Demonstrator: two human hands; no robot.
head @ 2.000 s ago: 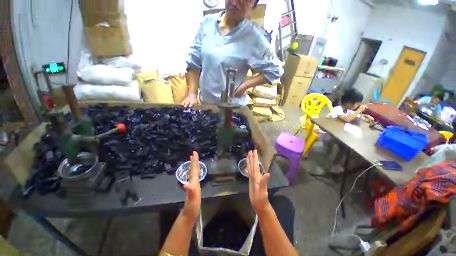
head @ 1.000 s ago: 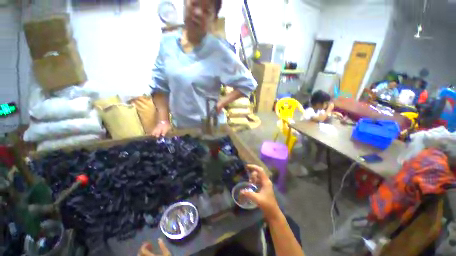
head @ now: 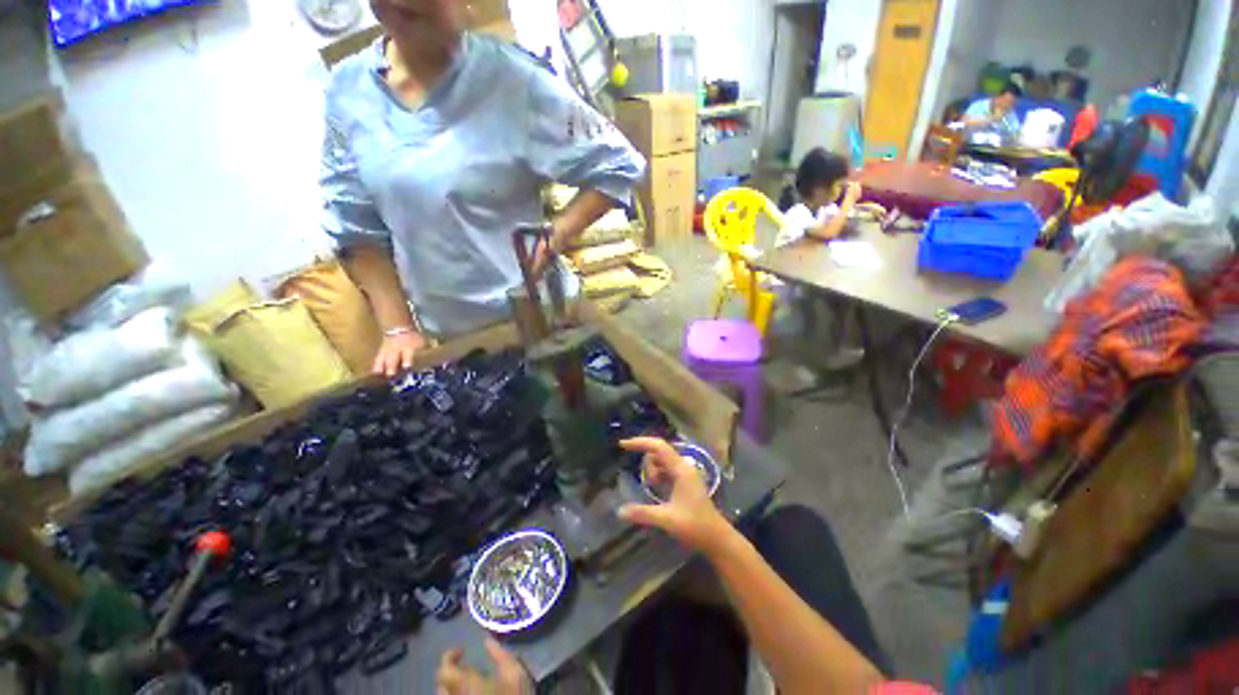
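My right hand (head: 675,502) is beside the right bowl of small metal parts (head: 696,468), fingers apart and curved, nothing seen in it; it hides part of that bowl. My left hand (head: 485,671) is at the bottom edge, partly cut off, fingers apart, just below the left bowl of bright silvery parts (head: 518,581). The green hand press (head: 578,428) stands between and behind the bowls. Glossy black plastic parts (head: 340,502) lie heaped across the bench to the left of the press.
A second press lever with a red ball (head: 212,545) is at the left. A person (head: 455,177) stands behind the bench, one hand on its edging. A purple stool (head: 724,345), yellow chair (head: 741,224) and side table (head: 883,281) with a blue basket (head: 981,239) are to the right.
The view has turned to the right. My hands, first raised side by side with palms facing, have moved apart, the left to the lower edge and the right to the right bowl.
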